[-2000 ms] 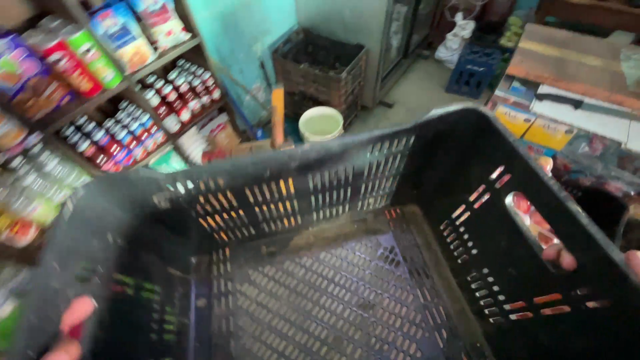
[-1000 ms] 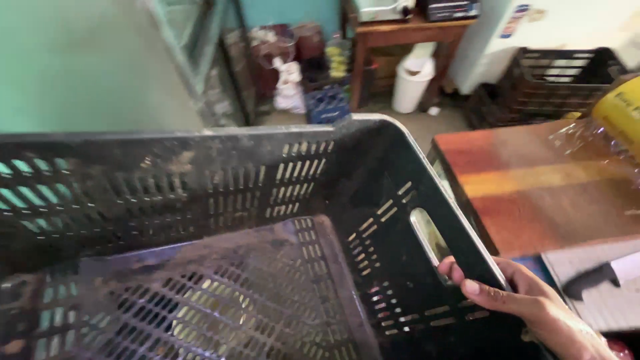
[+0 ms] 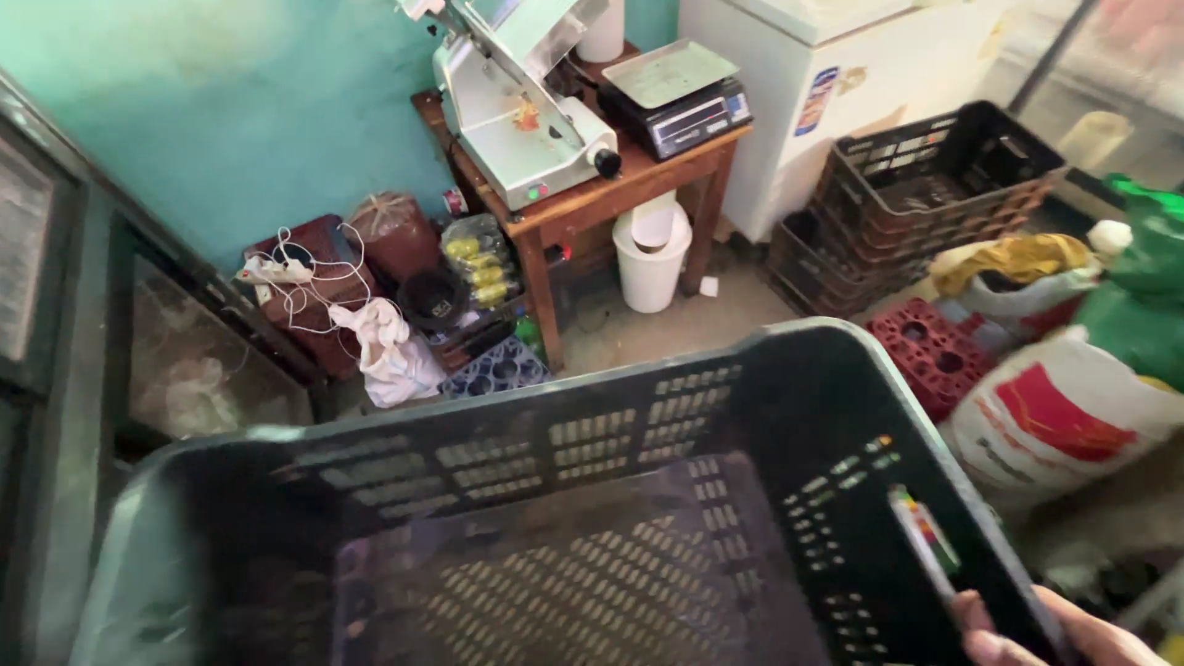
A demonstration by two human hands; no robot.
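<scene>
A large black plastic crate with slotted walls fills the lower part of the head view, and nothing lies inside it. At the lower right, my right hand grips the crate's right wall by its handle slot, fingers through the opening. My left hand is out of the picture; the crate's left end shows without it. Beyond the far rim stands a wooden table bearing a meat slicer and a digital scale.
Stacked dark crates stand beside a white chest freezer. Nearer are a red bottle crate and a white sack. A white bin sits beneath the table. Left are a blue bottle crate, cables and a glass-panelled frame.
The view has swung right, from shelves of goods to the slicer table and stacked crates. The black crate has stayed in front of me. My left fingers, visible two seconds ago, are out of view.
</scene>
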